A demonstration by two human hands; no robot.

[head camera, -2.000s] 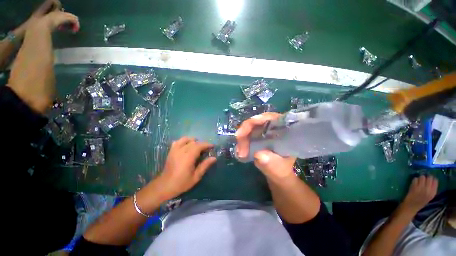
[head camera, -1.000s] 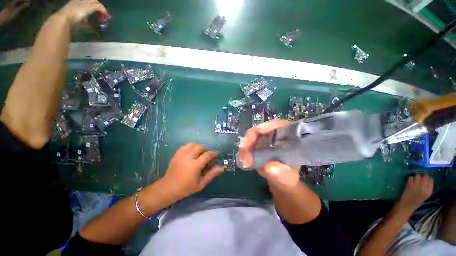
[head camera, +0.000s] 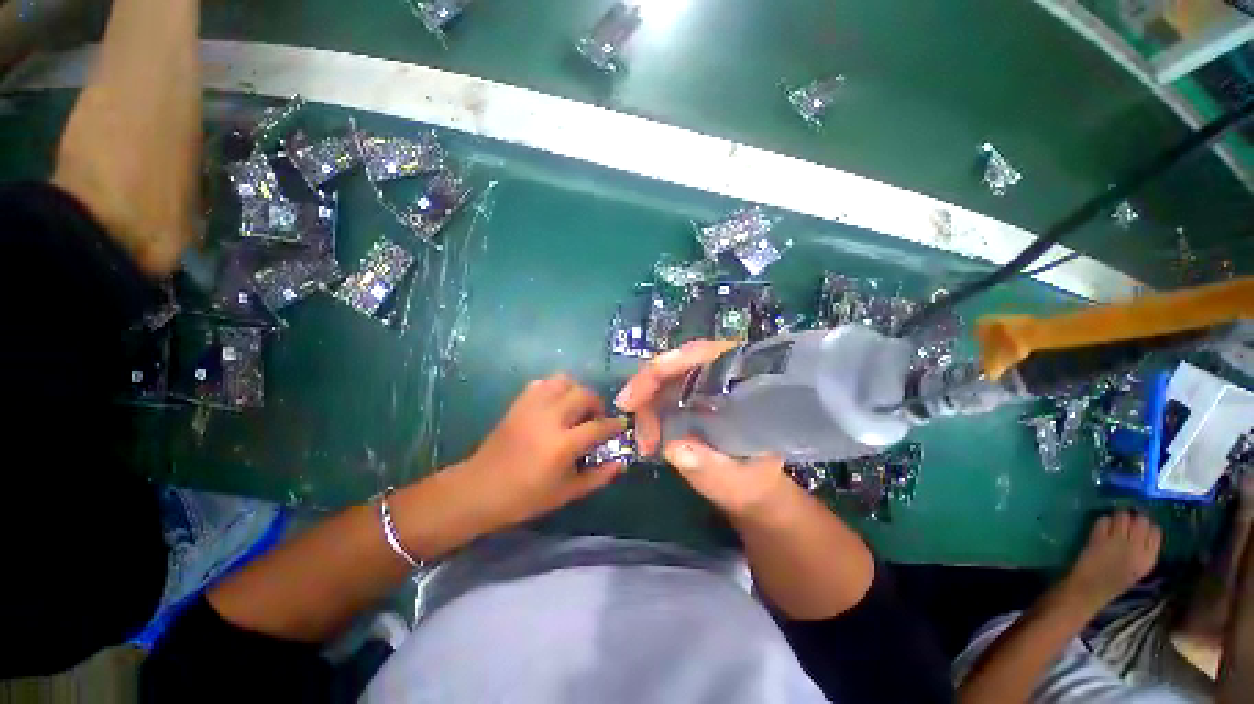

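My right hand (head camera: 715, 447) is shut around the thick grey electric screwdriver (head camera: 791, 396), which lies nearly level and points left. My left hand (head camera: 543, 447) holds a small circuit board (head camera: 609, 448) between fingers and thumb on the green bench. The screwdriver's narrow end is right beside this board; my right fingers hide the tip, so I cannot tell whether it touches. A pile of circuit boards (head camera: 740, 311) lies behind the screwdriver, and another pile (head camera: 296, 220) lies to the left.
A yellow-orange hanger (head camera: 1100, 325) and black cord (head camera: 1045, 237) reach the screwdriver from the right. A white rail (head camera: 578, 127) crosses the back; spaced boards lie beyond it. A blue bin (head camera: 1155, 426) stands at right. A neighbour's arm (head camera: 135, 131) is at left, another person's hand (head camera: 1117, 553) at right.
The screwdriver's body has swung left and its tip end now meets my left hand's board. The view has shifted and tilted. The left neighbour's arm has moved, its hand now out of view.
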